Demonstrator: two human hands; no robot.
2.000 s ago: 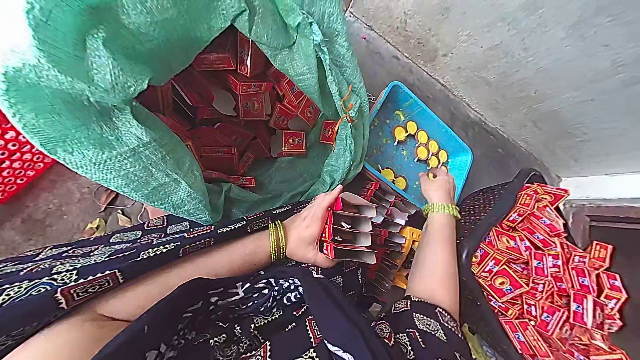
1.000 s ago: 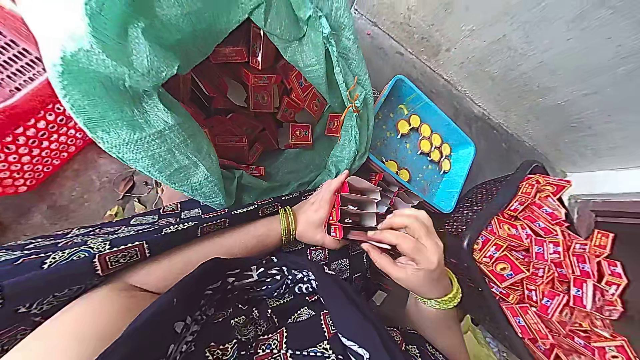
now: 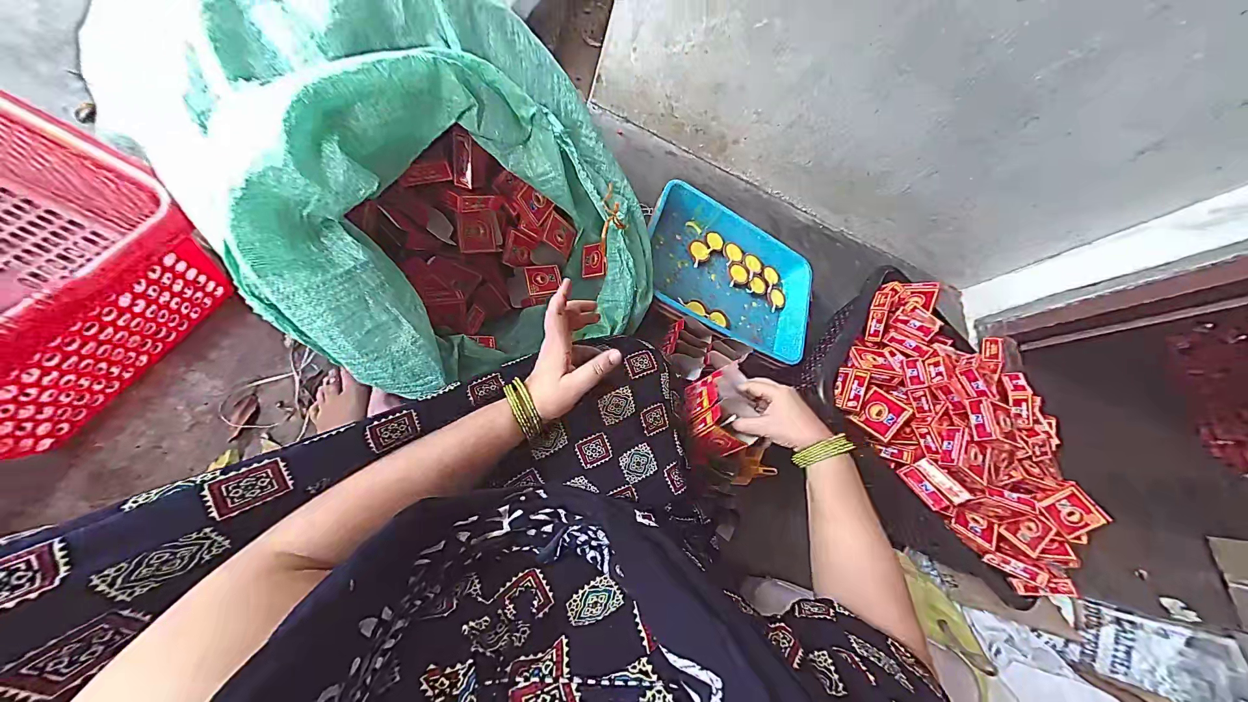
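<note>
My left hand (image 3: pixel 567 366) is raised over the patterned cloth on my lap, palm turned inward, fingers apart and holding nothing. It is just below the mouth of a green woven sack (image 3: pixel 322 127) holding many small red cardboard boxes (image 3: pixel 480 229). My right hand (image 3: pixel 777 414) has its thumb and fingers around a row of small red boxes with open grey flaps (image 3: pixel 717 395), beside my knee. More such boxes stand behind them. A blue plastic tray (image 3: pixel 795 336) with several small round yellow pieces (image 3: pixel 738 273) lies just beyond.
To the right, a black mesh basket (image 3: pixel 829 341) is heaped with closed red boxes (image 3: pixel 936 390). A red plastic crate (image 3: pixel 107 322) stands at the left. A grey wall (image 3: pixel 926 127) rises behind the tray. Printed paper (image 3: pixel 1150 648) lies at the lower right.
My left hand held a group of open boxes before and is now free of them. My right hand has moved from beside my left hand to the right, to boxes beside my knee.
</note>
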